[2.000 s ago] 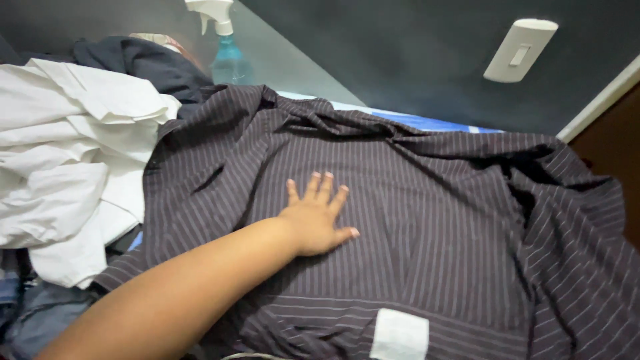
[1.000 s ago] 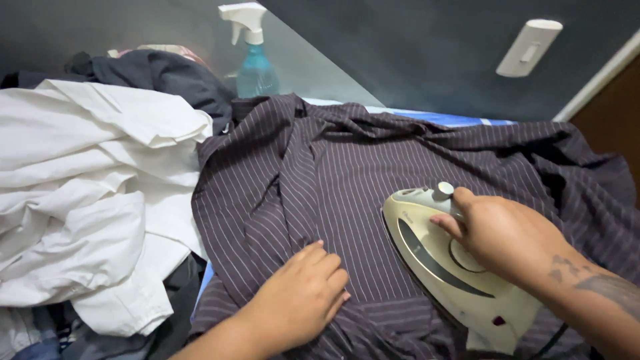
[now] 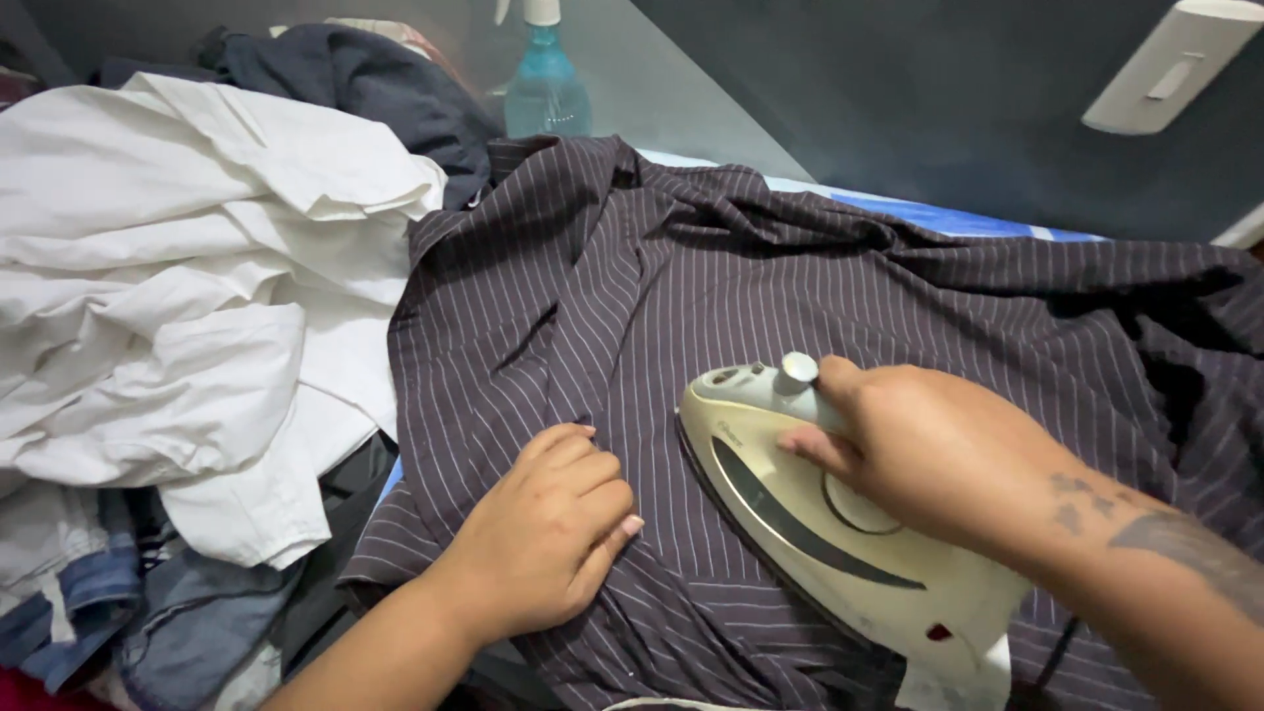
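Observation:
A dark pinstriped shirt (image 3: 750,296) lies spread over a surface with a blue and white cover (image 3: 948,217). My right hand (image 3: 918,444) grips the handle of a clothes iron (image 3: 790,494), whose soleplate rests on the shirt with the tip pointing up and left. Left of the iron, my left hand (image 3: 558,533) presses on the shirt with curled fingers, near a fold that runs down the cloth. Whether those fingers pinch any fabric cannot be told. A pale patch (image 3: 958,676) shows by the iron's heel, partly covered.
White crumpled garments (image 3: 197,267) are heaped at the left, against the shirt's edge. Behind them are dark clothes (image 3: 365,89), and below them denim (image 3: 197,612). A blue spray bottle (image 3: 548,89) stands by the wall, which bears a white switch (image 3: 1170,64). The iron's cord (image 3: 1057,652) trails near my right forearm.
Two seconds ago one hand lay flat on the shirt and no iron showed. One second ago the iron was in my right hand on the shirt; it now sits closer to my left hand.

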